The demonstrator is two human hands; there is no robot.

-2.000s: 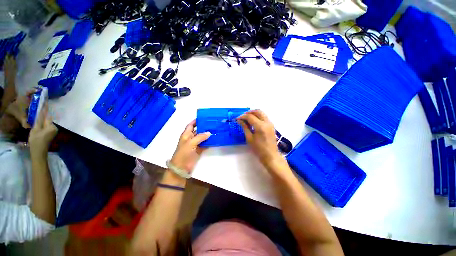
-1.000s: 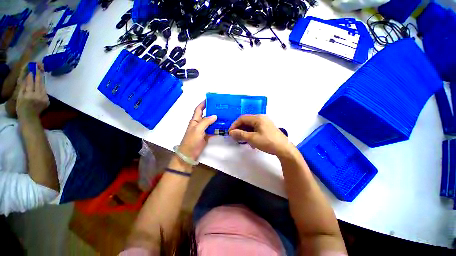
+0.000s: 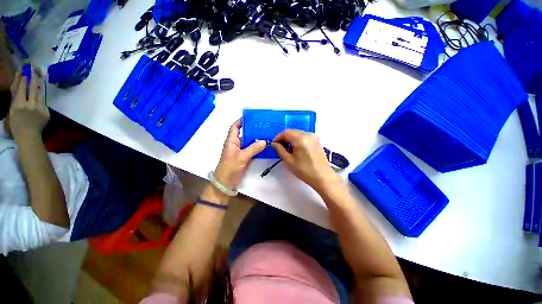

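A blue insert tray point(image 3: 277, 120) lies in front of me near the table's edge. My left hand point(image 3: 239, 149) grips its left side, thumb on top near a small plug. My right hand point(image 3: 301, 153) pinches a USB cable connector point(image 3: 269, 143) at the tray's lower middle. The cable's black coil point(image 3: 337, 158) lies on the table just right of my right hand. A loose plug end point(image 3: 265, 173) sticks out below the tray. Filled trays point(image 3: 164, 102) overlap at the left, with black plugs on them and coils off their far edge.
A tall leaning stack of empty trays point(image 3: 454, 108) and a short pile point(image 3: 399, 190) stand right. A cable pile point(image 3: 255, 21) lies at the far side, printed cards point(image 3: 394, 43) right of it. Another person's hand point(image 3: 30, 107) holds something blue at the left.
Since one second ago my right hand has moved slightly up and right on the tray. The plug end below the tray and more of the coil now show.
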